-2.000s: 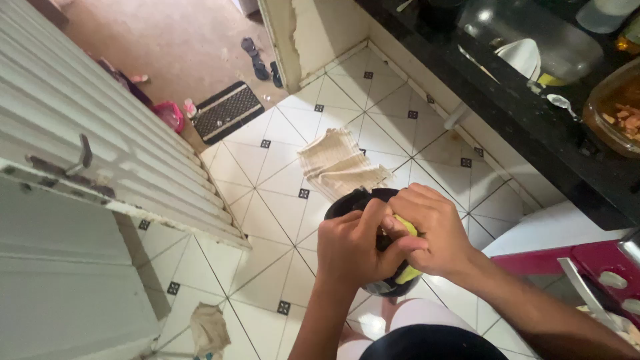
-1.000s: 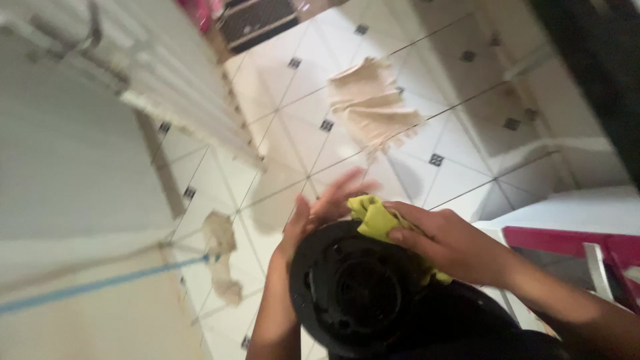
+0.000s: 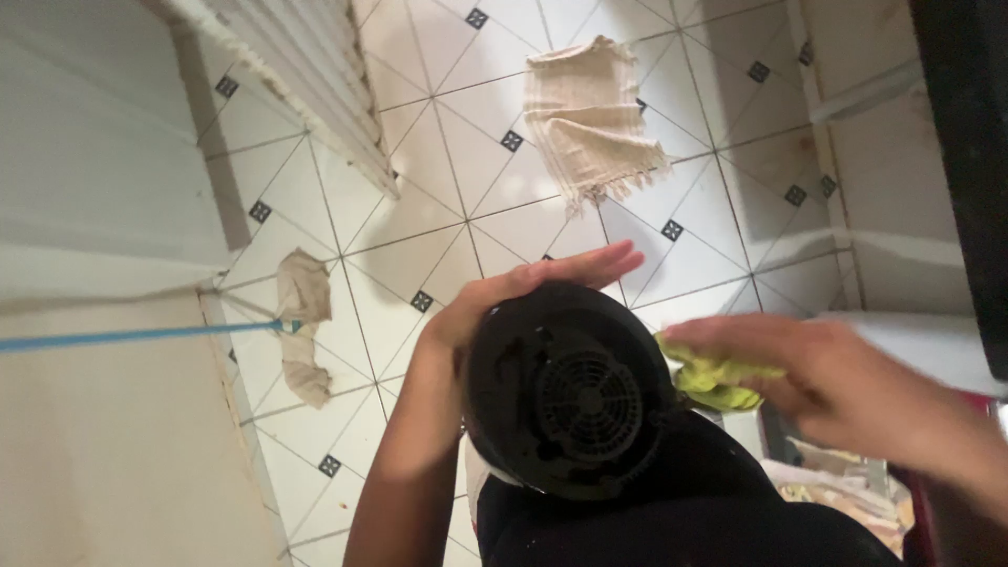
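A round black appliance base with a vent grille (image 3: 591, 398), perhaps a blender's motor base, faces up near my lap. My left hand (image 3: 524, 287) lies along its far left side, fingers extended and supporting it; the underside of the grip is hidden. A crumpled yellow-green cloth (image 3: 720, 382) is held in my right hand (image 3: 819, 374), which is blurred, at the right edge of the base.
A beige fringed cloth (image 3: 591, 118) lies on the tiled floor (image 3: 425, 244). To the left, a blue stick (image 3: 157, 335) ends at another beige rag (image 3: 303, 295). A slatted white door (image 3: 315, 63) stands upper left; a dark counter edge (image 3: 965, 173) runs along the right.
The black base has turned so that its vented face shows. My left hand has moved from near the yellow-green cloth to the base's side. The view has tilted down.
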